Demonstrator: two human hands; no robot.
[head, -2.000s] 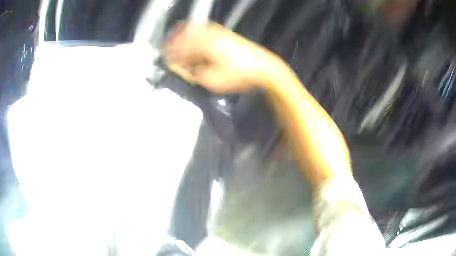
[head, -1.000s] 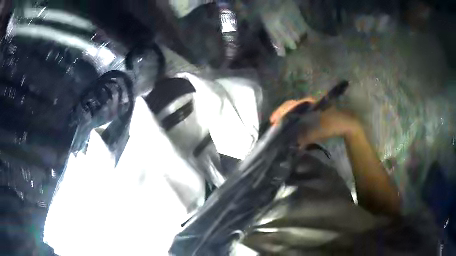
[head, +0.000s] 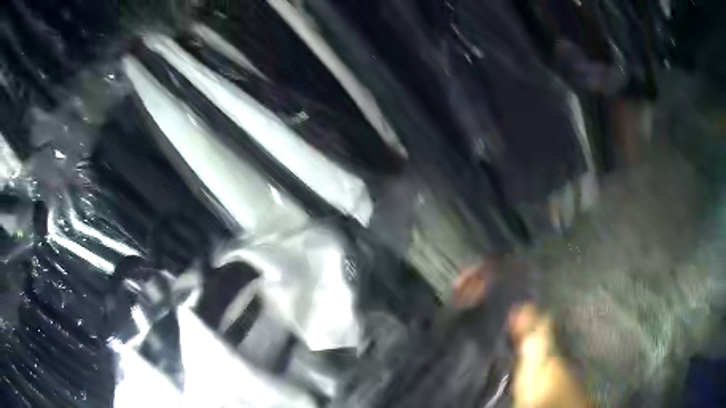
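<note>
My right hand (head: 537, 355) is blurred at the lower right, cut off by the bottom edge. Its fingers are closed around the top of a bagged dark garment (head: 438, 351), which hangs down towards the bottom edge. Bagged white garments (head: 215, 370) lie at the lower left, with black hanger parts at their tops. Another white piece (head: 322, 299) with a dark opening lies just right of them. My left hand is not in view.
Dark bagged garments (head: 509, 119) fill the top, with long white strips (head: 263, 135) between them. Glossy dark film (head: 72, 303) covers the left. The grey-green floor (head: 629, 263) shows blurred at the right.
The view has shifted, so my right hand and the white garments sit lower in the picture. The dark garment is still in my right hand. More dark garments and white strips show at the top.
</note>
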